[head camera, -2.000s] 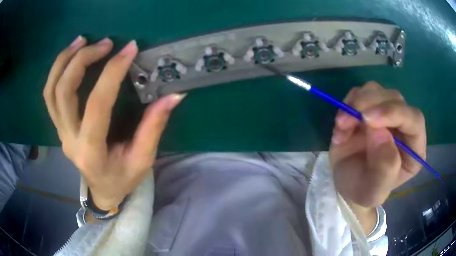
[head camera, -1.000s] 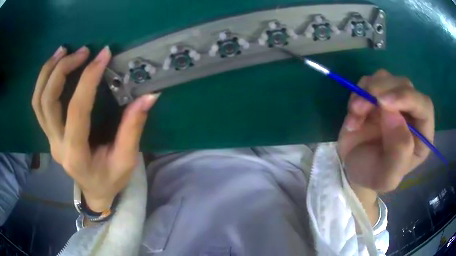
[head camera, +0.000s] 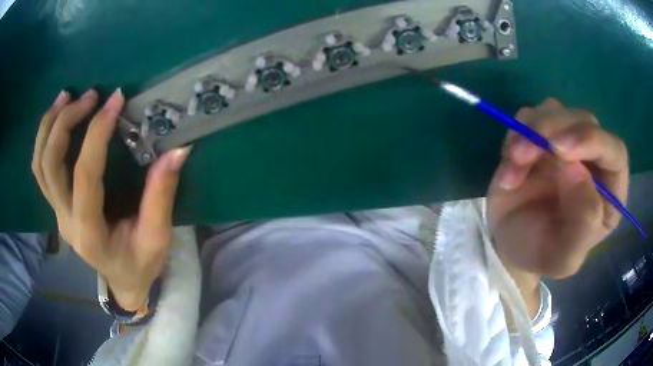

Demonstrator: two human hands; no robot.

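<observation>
A long grey metal bar (head camera: 308,68) lies on the green bench top, tilted up to the right, with several dark seats in a row flanked by pale lugs. My left hand (head camera: 107,193) grips its left end between the fingertips on the far edge and the thumb on the near edge. My right hand (head camera: 562,186) holds a thin blue paintbrush (head camera: 515,126) like a pen. Its dark tip is near the bar's lower edge, below the second seat from the right. I cannot tell if the tip touches the bar.
The green bench top (head camera: 322,157) lies under the bar, its near edge by my body. A light blue sleeve (head camera: 18,275), seemingly another person's, shows at the left edge. Grey floor with a yellow line shows below the bench at both sides.
The bar and my left hand have shifted left in view, and the bar slopes more. My right hand and brush have moved slightly right; the tip is now below a seat further right.
</observation>
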